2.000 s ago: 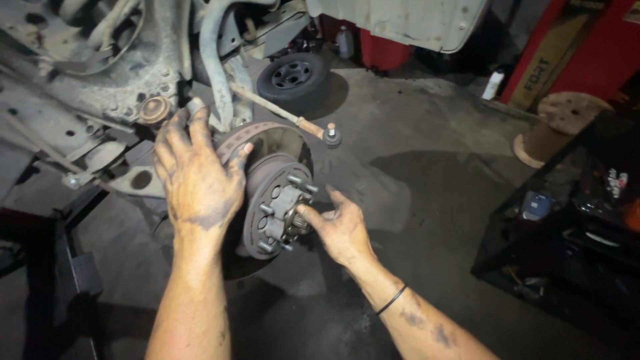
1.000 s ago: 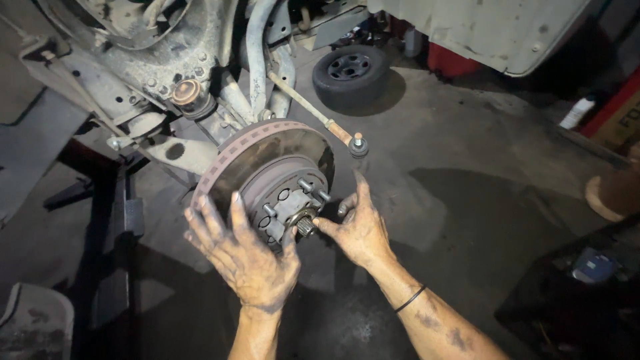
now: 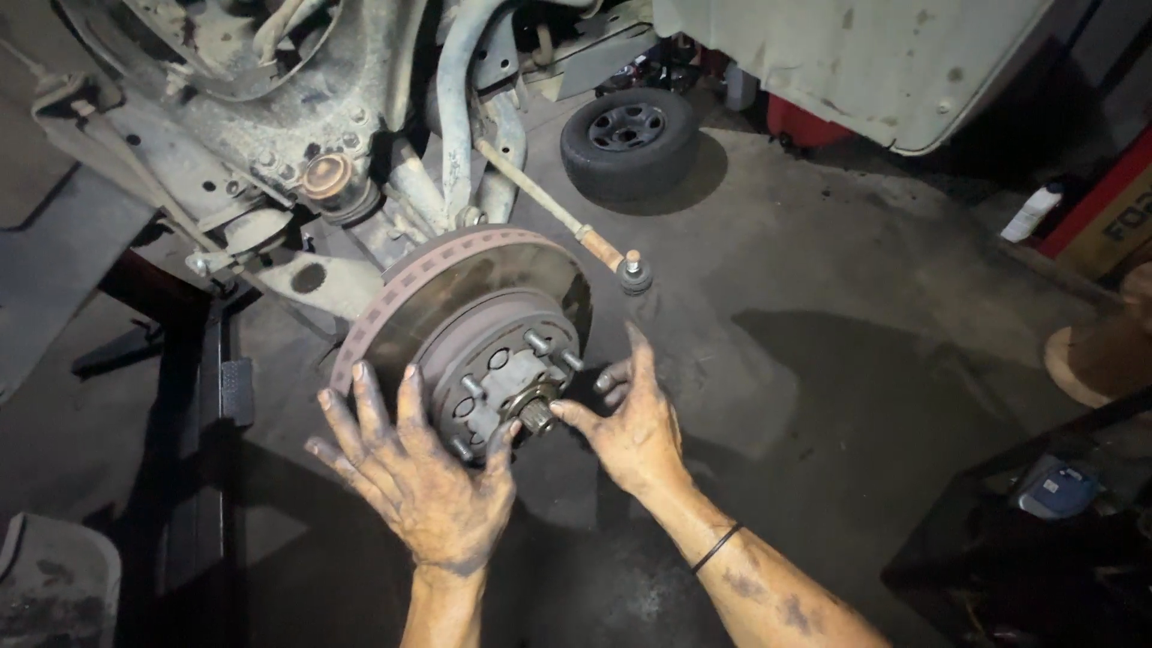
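A ventilated brake rotor point(image 3: 396, 315) surrounds a wheel hub point(image 3: 513, 373) with several studs, below the suspension parts. A splined axle stub point(image 3: 538, 416) sticks out of the hub's centre. My left hand point(image 3: 441, 477), grimy and with its fingers spread, lies against the rotor's lower left side, its thumb at the lower left of the stub. From the right, my right hand point(image 3: 639, 423) brings its thumb tip to the stub; its index finger points up and the others are curled. Neither hand grips anything. A tie rod end point(image 3: 634, 272) stands up to the right of the rotor.
Suspension arms point(image 3: 319, 279) and a vehicle frame fill the upper left. A wheel with a tyre point(image 3: 630, 148) lies on the floor behind. Dark metal posts point(image 3: 205, 450) stand at left. At right are a white bottle point(image 3: 1031, 212), a wooden spool point(image 3: 1080, 364) and a dark cart point(image 3: 954, 531).
My left hand has moved from the rotor's upper left down to its lower left side, its thumb now near the axle stub. The right thumb stays near the stub. The view has shifted.
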